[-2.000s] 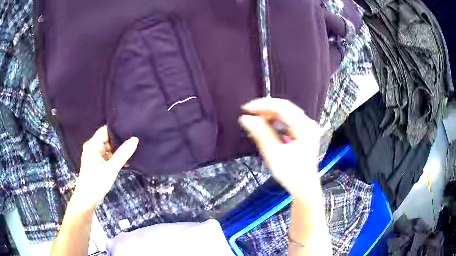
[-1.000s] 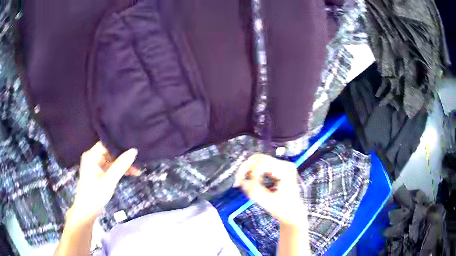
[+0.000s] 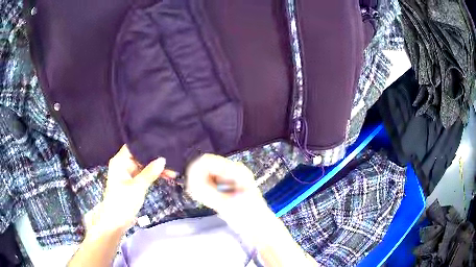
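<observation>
The jacket's dark purple inner side (image 3: pixel 266 68) lies spread before me, with a rounded pocket bag (image 3: pixel 177 88) on it. A narrow plaid strip (image 3: pixel 296 68) runs down its right part. A thin purple cord or thread (image 3: pixel 305 180) hangs in a loop below the strip, by a small pale dot (image 3: pixel 317 159). My left hand (image 3: pixel 128 182) pinches the jacket's lower edge below the pocket bag. My right hand (image 3: pixel 222 182) is closed and blurred beside it at the hem. A small dark object shows in it, probably thread snips.
Plaid garments (image 3: pixel 47 193) lie under the jacket. A blue bin (image 3: pixel 417 208) holding plaid pieces (image 3: pixel 349 208) stands at lower right. Speckled garments (image 3: pixel 443 62) hang at upper right above black ones (image 3: pixel 417 125). A brownish heap (image 3: pixel 446 234) is at lower right.
My right hand has moved left from the plaid strip's lower end to beside my left hand. The pale thread on the pocket bag is gone. The purple loop now shows below the hem.
</observation>
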